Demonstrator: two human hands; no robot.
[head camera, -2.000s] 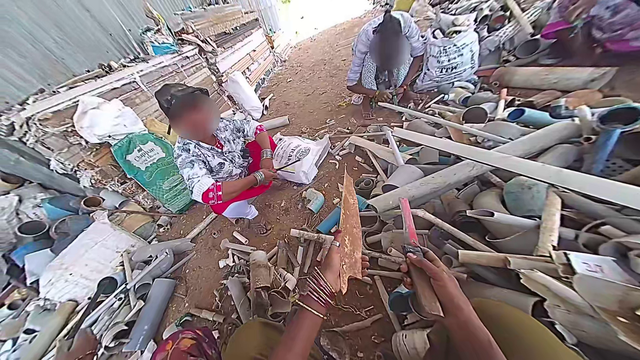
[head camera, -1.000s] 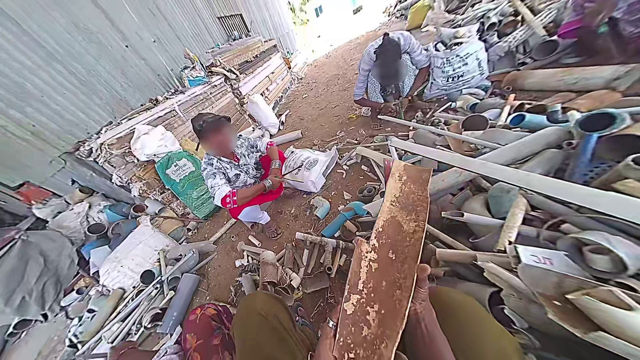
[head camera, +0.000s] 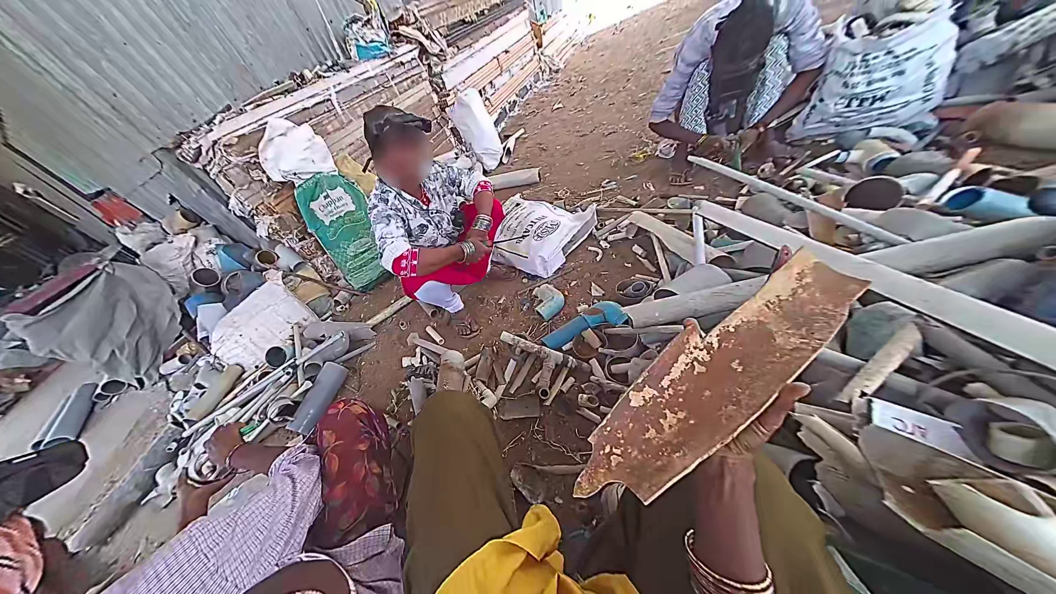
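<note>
My right hand (head camera: 763, 425) grips a long, curved piece of broken pipe wall (head camera: 709, 375) from below, near its right edge. The piece is brown with pale, flaking patches and a jagged edge, and it slants up to the right above my right knee. Gold-coloured bangles circle that forearm. My left hand does not show. Beyond the piece, a blue pipe fitting (head camera: 587, 323) rests among short pipe offcuts (head camera: 540, 367). Grey and white pipes (head camera: 932, 289) lie just behind and to the right of the held piece.
A person (head camera: 433, 223) squats ahead beside a white sack (head camera: 544, 235) and a green sack (head camera: 338, 223). Another person (head camera: 734, 82) bends over at the upper right. At the lower left, a person's hands (head camera: 210, 470) touch pipe pieces. Heaped pipes (head camera: 1019, 445) stand close on my right.
The pipe piece, upright in my left hand at first and then between both hands, is now tilted to the right in my right hand. The red-ended tool earlier in my right hand no longer shows.
</note>
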